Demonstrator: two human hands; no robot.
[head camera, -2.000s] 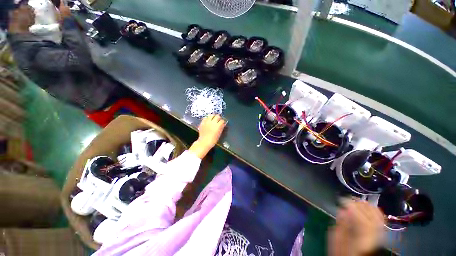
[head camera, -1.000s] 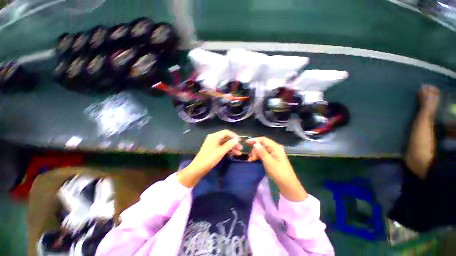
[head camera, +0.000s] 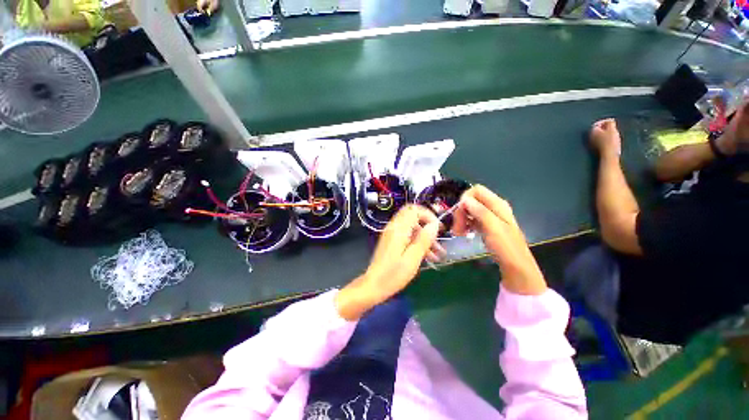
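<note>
Four white-rimmed round housings with dark insides stand in a row; the leftmost one (head camera: 259, 221) has red and orange wires rising from it. The rightmost housing (head camera: 437, 195) is partly hidden by my hands. My left hand (head camera: 398, 254) is at its near left side, fingertips pinched. My right hand (head camera: 495, 223) is over its right side, fingertips closed. A thin pale strand (head camera: 448, 212) shows between the fingertips of both hands; its ends are hidden. A tangled heap of thin white strands (head camera: 141, 269) lies left of the housings.
Black round modules (head camera: 135, 182) stand in two close rows at left. A metal post (head camera: 190, 72) rises behind, beside a grey fan (head camera: 45, 82). A carton (head camera: 57, 392) holding white parts is at lower left. Another person's forearm (head camera: 618, 197) rests on the bench at right.
My left hand has gone from the strand heap to in front of me, then to the rightmost housing. My right hand has met it there. The view has turned right.
</note>
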